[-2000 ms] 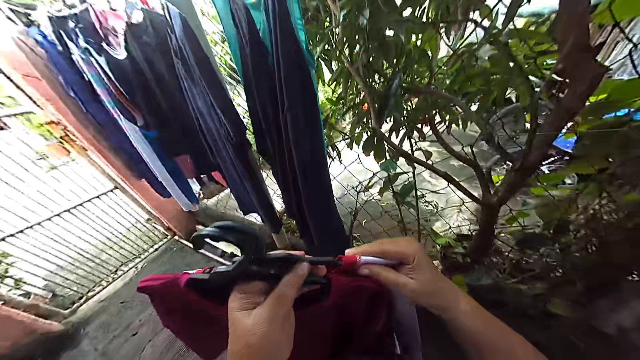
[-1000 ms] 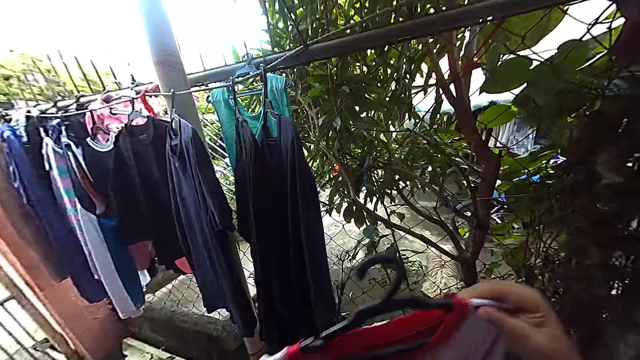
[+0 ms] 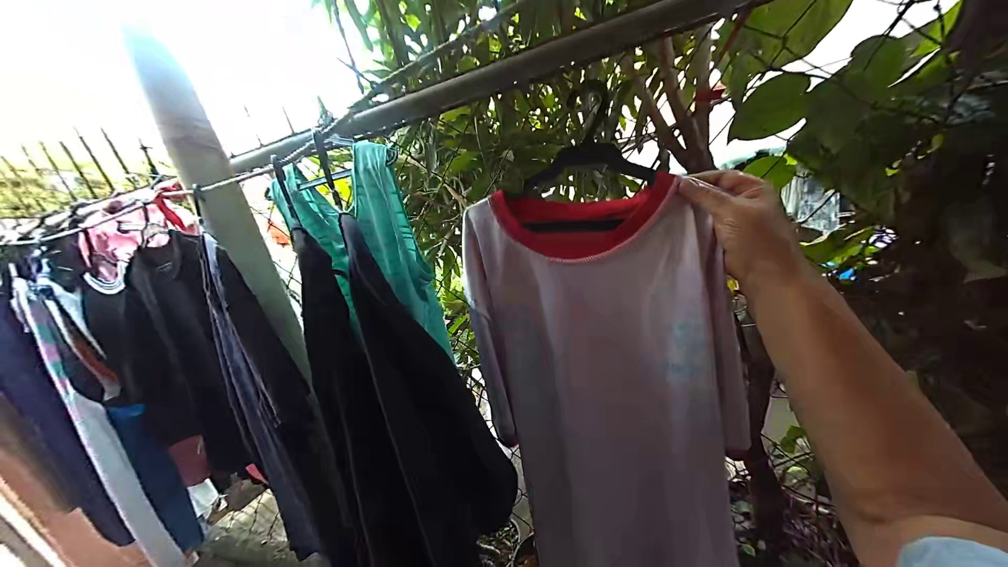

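My right hand [image 3: 740, 216] pinches the shoulder of a pale pinkish shirt [image 3: 614, 354] with a red collar. The shirt appears inside out and hangs upright on a black plastic hanger [image 3: 594, 157], whose hook stands just below the metal rail [image 3: 520, 67]; whether the hook touches anything is unclear. My left hand is out of view. To the left, a teal sleeveless top [image 3: 390, 220] and dark garments [image 3: 409, 409] hang from hangers on the line.
A rope clothesline [image 3: 94, 209] carries several more garments at the left, passing a metal post [image 3: 185, 134]. Behind stand a chain-link fence, a tree with leafy branches [image 3: 776, 102] and a spiked fence [image 3: 87, 161]. A low concrete ledge [image 3: 252, 528] runs beneath the clothes.
The shirt on its hanger has been raised from low in view to beside the hanging clothes, my right hand with it. My left hand, on the hanger two seconds ago, has left view. The view has tilted up.
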